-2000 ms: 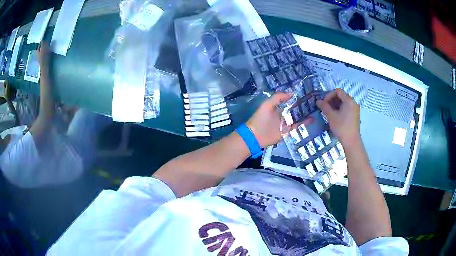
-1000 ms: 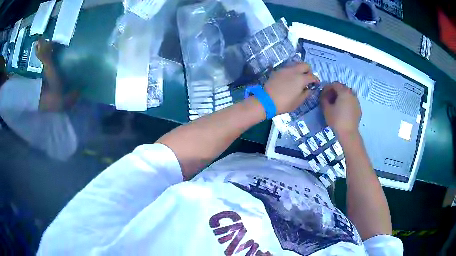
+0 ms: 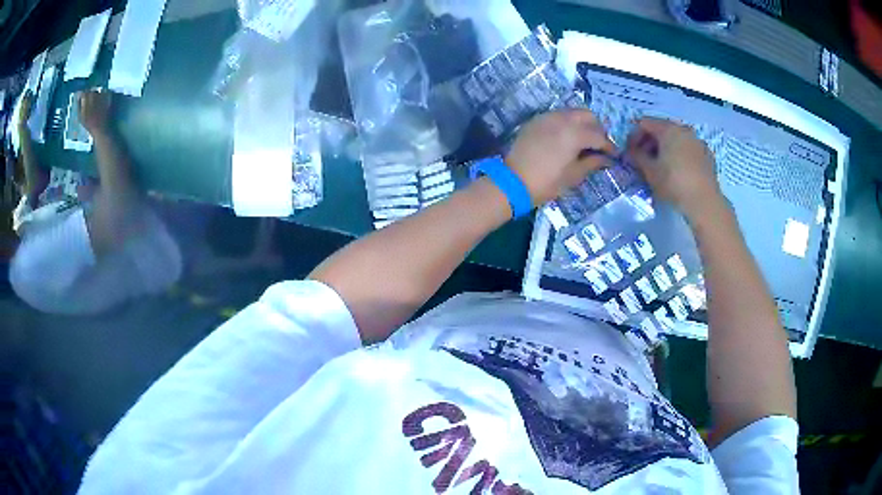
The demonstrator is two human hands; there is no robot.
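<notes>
A long small-pad sheet (image 3: 619, 274) with a grid of dark and silvery-white pieces lies slantwise across the left part of a grey panel (image 3: 745, 251). The panel has a dark rim, fine vent pattern and a white square, and sits in a white foam border. My left hand (image 3: 564, 155) holds the pad sheet about its middle, fingers bent over it. My right hand (image 3: 674, 160) is just right of it, thumb and finger pinched close together over the sheet; whether a small piece is between them is too small to tell.
Left of the panel lie clear plastic bags (image 3: 387, 87), a black strip sheet with white tabs (image 3: 395, 189) and a long white sheet (image 3: 263, 145). Another person's hand (image 3: 95, 111) works by pale strips at the far left. A crumpled clear bag (image 3: 704, 12) is at the top right.
My left hand has moved up and right along the pad sheet, turning over it. My right hand has shifted slightly up and right. The view has shifted a little.
</notes>
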